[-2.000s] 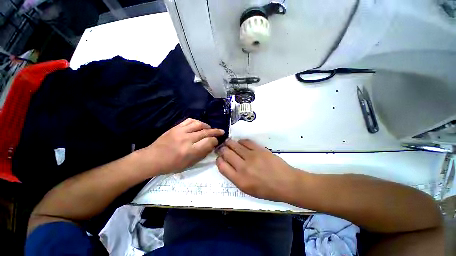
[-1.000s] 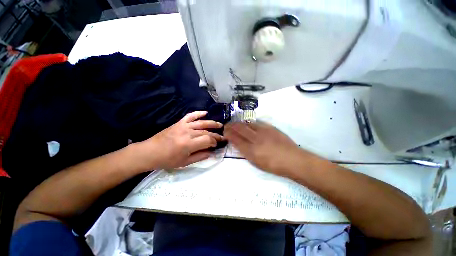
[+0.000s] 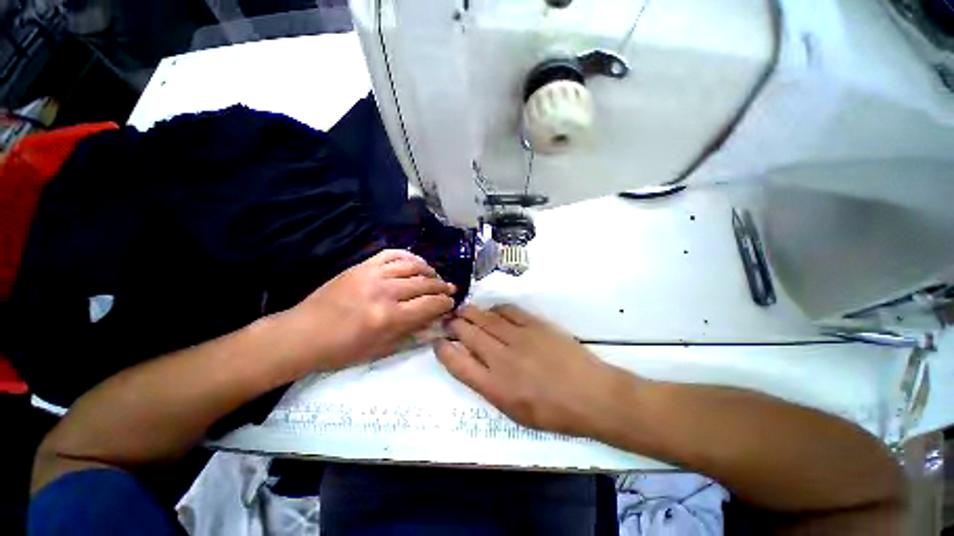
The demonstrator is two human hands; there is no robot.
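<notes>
The dark garment piece (image 3: pixel 230 209) lies bunched left of the needle, its right edge reaching the presser foot (image 3: pixel 484 254) of the white sewing machine (image 3: pixel 460 115). My left hand (image 3: pixel 382 309) lies on the dark fabric just in front of the foot, fingertips pinching its edge. My right hand (image 3: pixel 523 366) is beside it, fingertips at the same fabric edge and touching or nearly touching the left fingertips. A bit of white cloth shows under my hands. The fingertips of my right hand partly hide what they hold.
Thread snips (image 3: pixel 751 258) lie on the machine bed at the right. Black scissors (image 3: pixel 653 193) show only partly behind the head. A red basket (image 3: pixel 42 157) stands at the left. The ruler (image 3: pixel 398 421) runs along the table's front edge. White cloth (image 3: pixel 225 497) hangs below.
My right hand moved up near the foot, then back toward me to the fabric's front edge. My left hand stays on the fabric. The camera view has shifted slightly, with the scissors now mostly hidden.
</notes>
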